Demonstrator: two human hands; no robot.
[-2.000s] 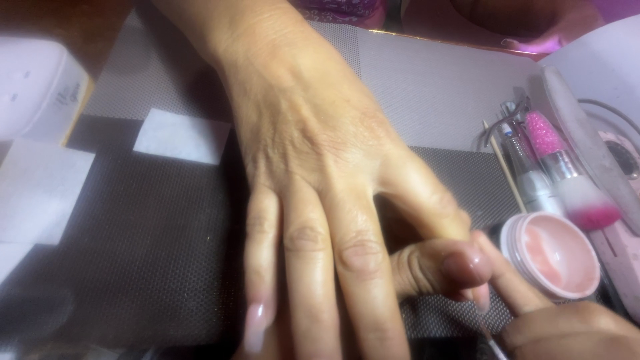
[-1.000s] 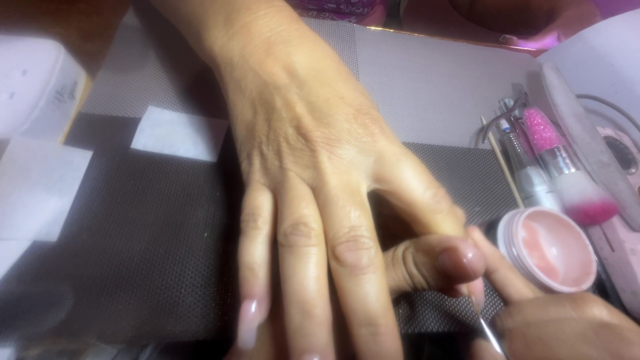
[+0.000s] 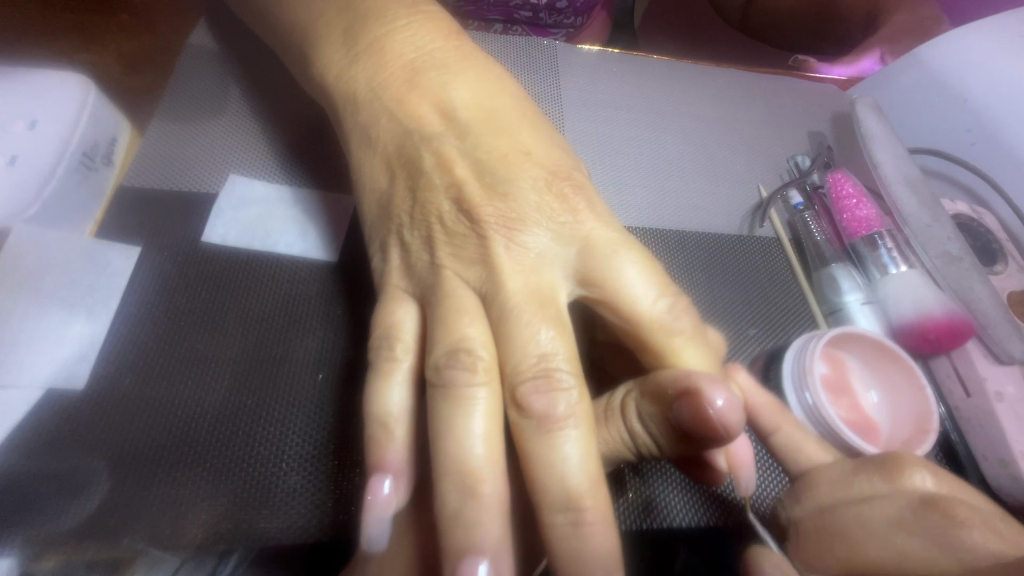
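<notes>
Another person's hand reaches down from the top, palm down, with long glossy nails. Beneath it is my left hand, mostly hidden; its thumb lies across that person's thumb and holds it. At the lower right, my right hand grips a thin metal-shafted nail tool, its fine tip at the person's thumbnail. My right index finger extends to the same thumb. An open jar of pink gel stands just beyond my right hand.
On the right are a wooden stick, a brush with pink-tipped bristles, a grey nail file and a pink device. At left are a white box-like device and white wipes, on a dark woven mat.
</notes>
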